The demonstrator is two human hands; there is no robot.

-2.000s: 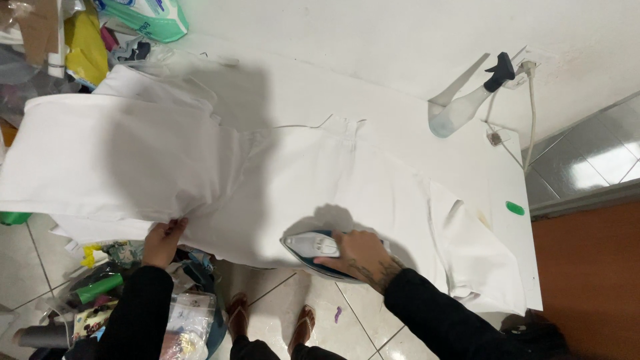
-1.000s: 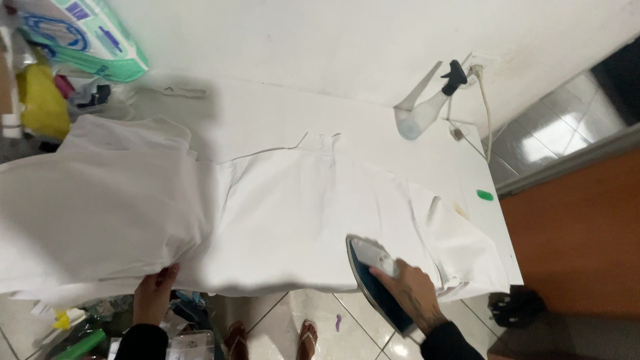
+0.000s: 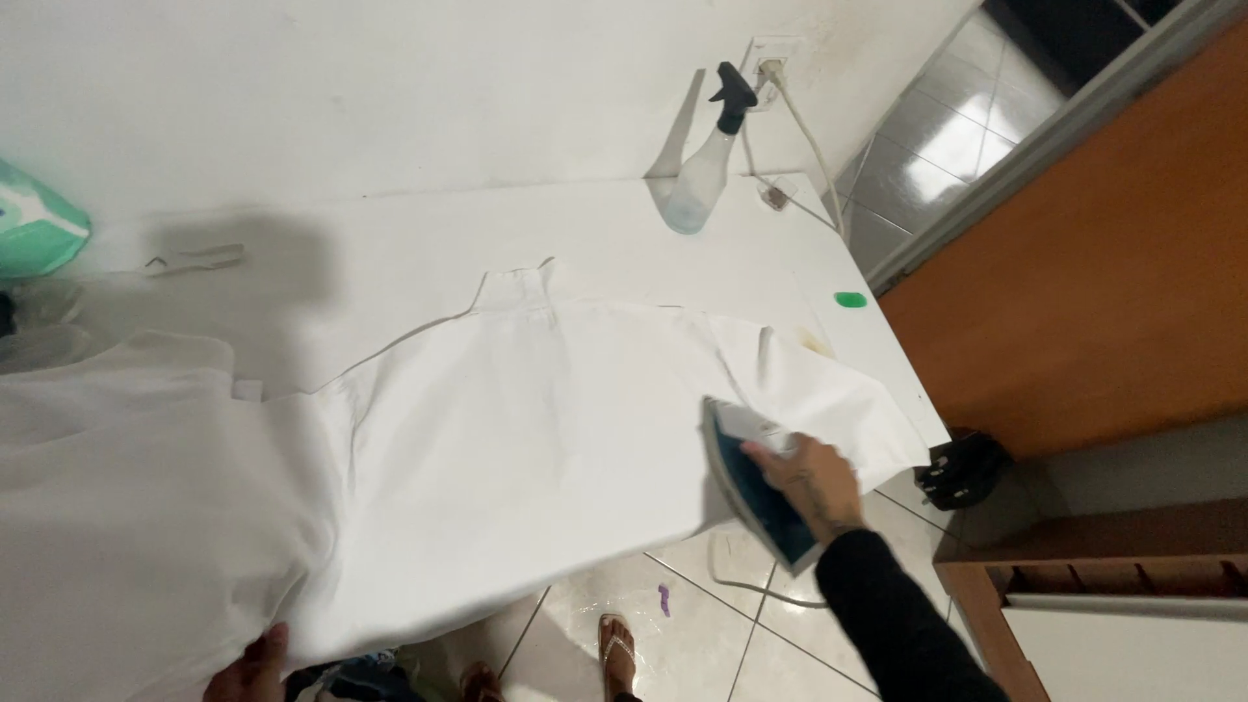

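A white garment [image 3: 468, 419] lies spread across a white table [image 3: 604, 224], its front edge hanging at the near side. My right hand [image 3: 809, 483] grips the handle of a white and dark blue clothes iron [image 3: 760, 487], which is tilted over the garment's right part near the front edge; whether its soleplate touches the cloth I cannot tell. At the lower left, my left hand [image 3: 255, 668] pinches the near edge of the cloth between thumb and fingers, and is partly cut off by the frame.
A spray bottle [image 3: 702, 185] stands at the back by a wall socket [image 3: 775, 68] with a plugged-in cord. A green object [image 3: 850, 299] lies near the right edge. A green and white package [image 3: 39, 224] is at far left. Below are an iron cord [image 3: 770, 593] and an orange-brown panel [image 3: 1092, 292].
Since two seconds ago the iron has moved right along the garment and turned, its tip now pointing toward the back. My left hand stays at the cloth's near edge. The view has shifted right.
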